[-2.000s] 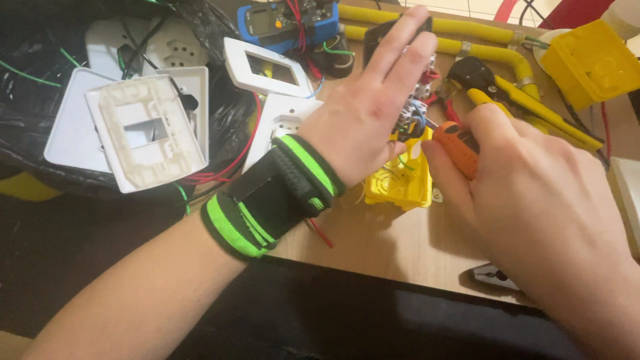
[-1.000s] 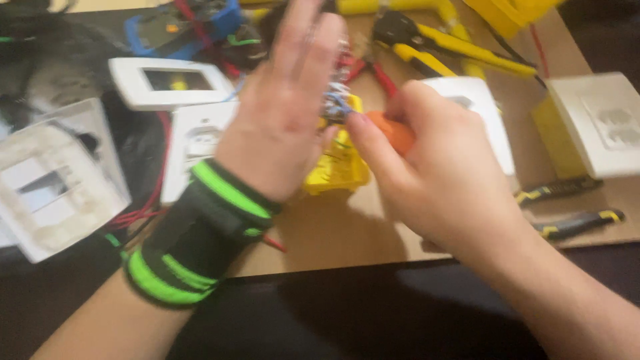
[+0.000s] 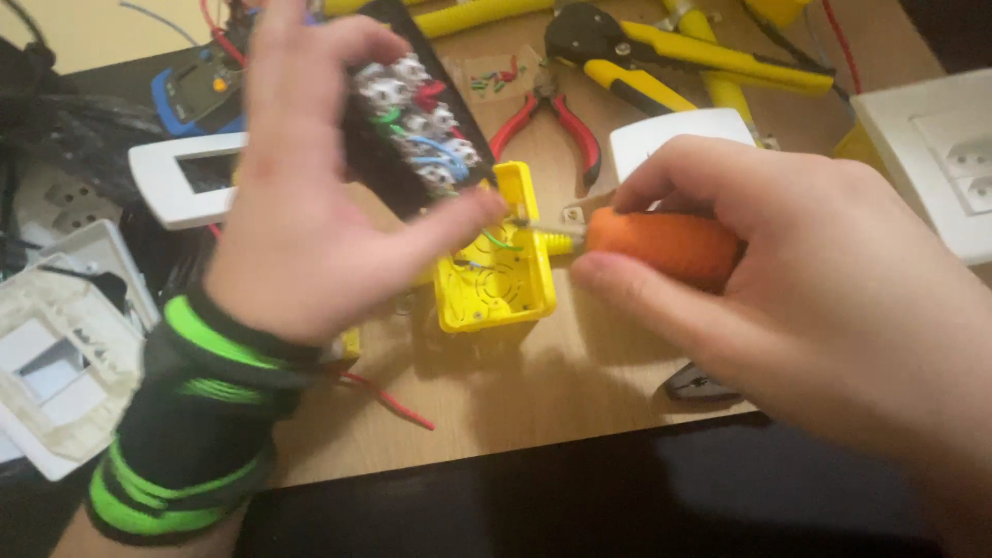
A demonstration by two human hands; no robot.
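Observation:
My left hand point(image 3: 310, 178), with a black and green wrist support, holds a dark module frame point(image 3: 372, 167) tilted over a yellow plastic electrical box point(image 3: 496, 283). White terminals point(image 3: 391, 85) with red, green and blue wires point(image 3: 449, 159) face up on the frame's back. An orange-handled screwdriver point(image 3: 663, 244) is gripped in my right hand point(image 3: 783, 256). Its shaft points left, and the tip is near my left thumb and the frame's lower end; whether it touches a screw cannot be told. A thin green wire point(image 3: 500, 242) shows inside the box.
Behind lie red-handled pliers point(image 3: 546, 116), a yellow and black crimping tool point(image 3: 659, 58), yellow corrugated conduit point(image 3: 480, 15) and a blue multimeter point(image 3: 198, 89). White cover plates point(image 3: 182, 182) lie left. A white socket plate point(image 3: 930, 163) stands right. Dark plier jaws point(image 3: 697, 385) lie near the board's front edge.
The frame in my left hand now shows more of its wired back, tilted above the yellow box. My right hand still holds the screwdriver. The view has shifted.

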